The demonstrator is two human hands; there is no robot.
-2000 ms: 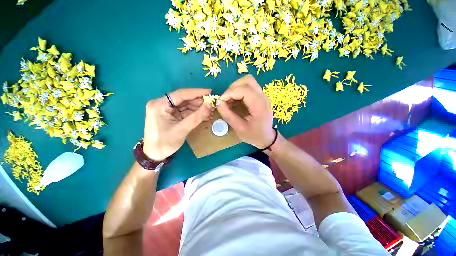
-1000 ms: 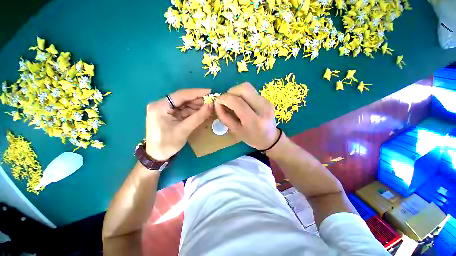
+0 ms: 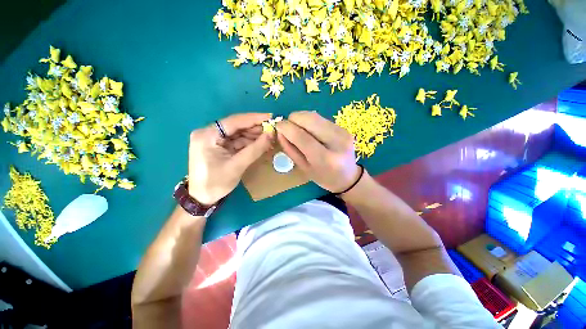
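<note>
My left hand (image 3: 221,160), with a ring and a watch, pinches a small yellow-and-white body piece (image 3: 270,126) between thumb and fingertips. My right hand (image 3: 321,153) touches the piece from the right with thumb and index finger; any small part between those fingertips is hidden. Below the hands lies the tan cardboard piece (image 3: 266,185) with a round white spot (image 3: 283,162) on it. A low pile of small yellow inserts (image 3: 367,125) is just right of my right hand. The large heap of yellow-and-white bodies (image 3: 334,42) is at the top.
At left are a smaller yellow-and-white heap (image 3: 74,122), a pile of fine yellow parts (image 3: 29,207) and a white bottle (image 3: 82,215). Several stray pieces (image 3: 446,104) lie at right. A plastic bag (image 3: 573,29), blue crates (image 3: 523,209), cardboard boxes (image 3: 533,276) and a red basket (image 3: 491,301) are farther right.
My right hand has moved slightly down and its fingers have shifted at the piece. My left hand has stayed nearly still, keeping hold of the body piece.
</note>
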